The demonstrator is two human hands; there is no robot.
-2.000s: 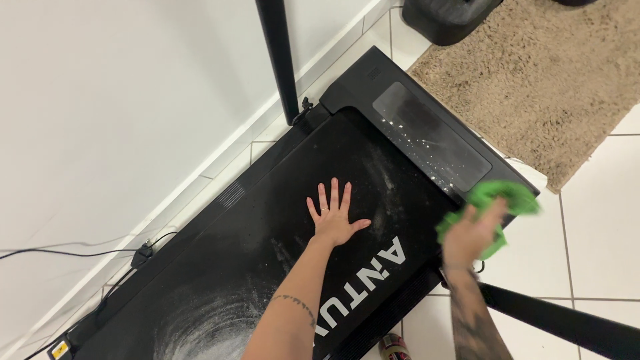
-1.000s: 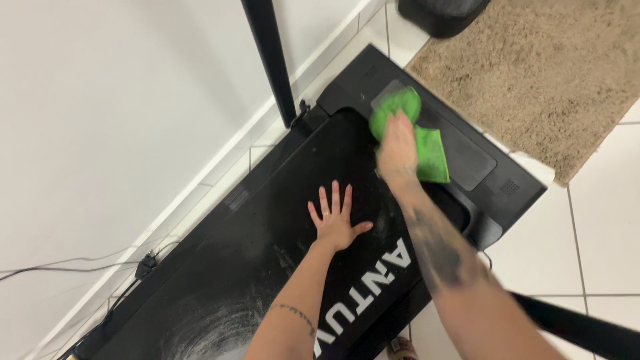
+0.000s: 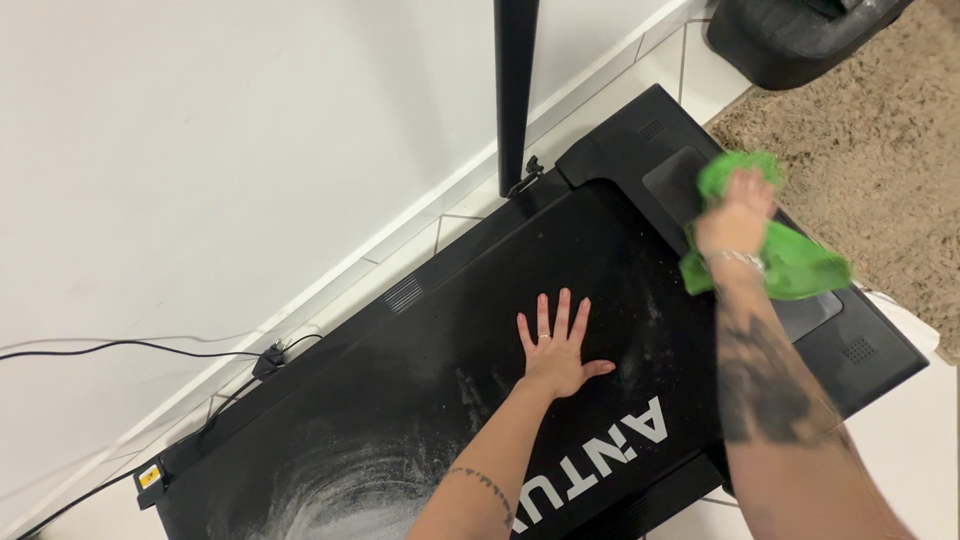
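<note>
My left hand lies flat on the black belt of a treadmill, fingers spread, with a ring on one finger. The belt carries large white lettering, and pale dusty smears mark it at the lower left. On the treadmill's front cover, my right hand presses a green cloth against the dark glossy panel. Part of the cloth bunches beyond the fingertips and the rest spreads out to the right of the wrist. The right hand is slightly blurred.
A black upright post rises beside the treadmill near the white wall. A power cord with a plug runs along the left side. At the upper right are a beige rug, a black plastic object and white floor tiles.
My right hand moved with the green cloth from the cover's near right corner onto its panel, then shifted along it. The white specks seen on the panel earlier no longer show. My left hand stayed on the belt.
</note>
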